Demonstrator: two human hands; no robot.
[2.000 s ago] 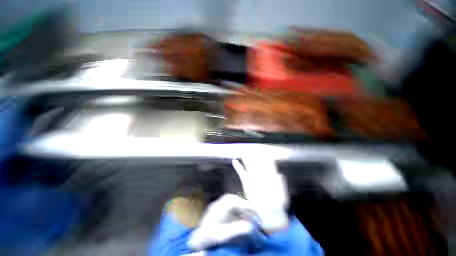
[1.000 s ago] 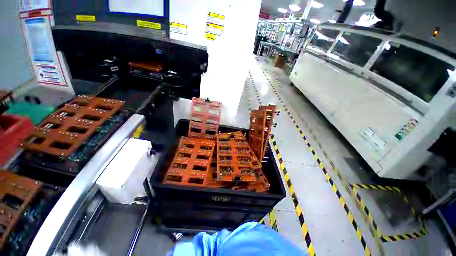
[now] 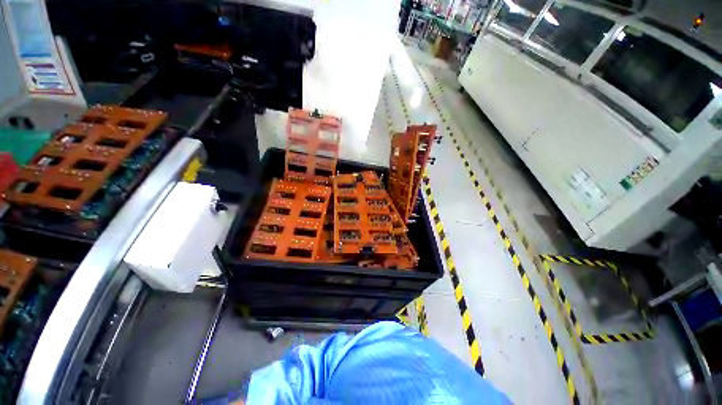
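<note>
A black tote (image 3: pixel 332 289) stands on the floor beside the line, heaped with orange fixture plates (image 3: pixel 291 220). One plate (image 3: pixel 313 146) stands upright at its back, another (image 3: pixel 410 170) leans at its right side, and several lie flat or tilted in the middle. A blue sleeve of mine shows at the bottom centre. Neither of my hands is clearly visible; they are out of the picture or cut off by the bottom edge.
At left, the conveyor's silver rail (image 3: pixel 83 297) carries a white box (image 3: pixel 176 236). Orange plates (image 3: pixel 87 154) lie over green circuit boards inside it, before a black machine opening (image 3: pixel 182 47). Striped floor tape (image 3: pixel 455 293) and a long white machine (image 3: pixel 554 126) are at right.
The view has turned from the conveyor to the tote, and then tilted a little further down. The white glove at the lower left a second ago is out of the picture.
</note>
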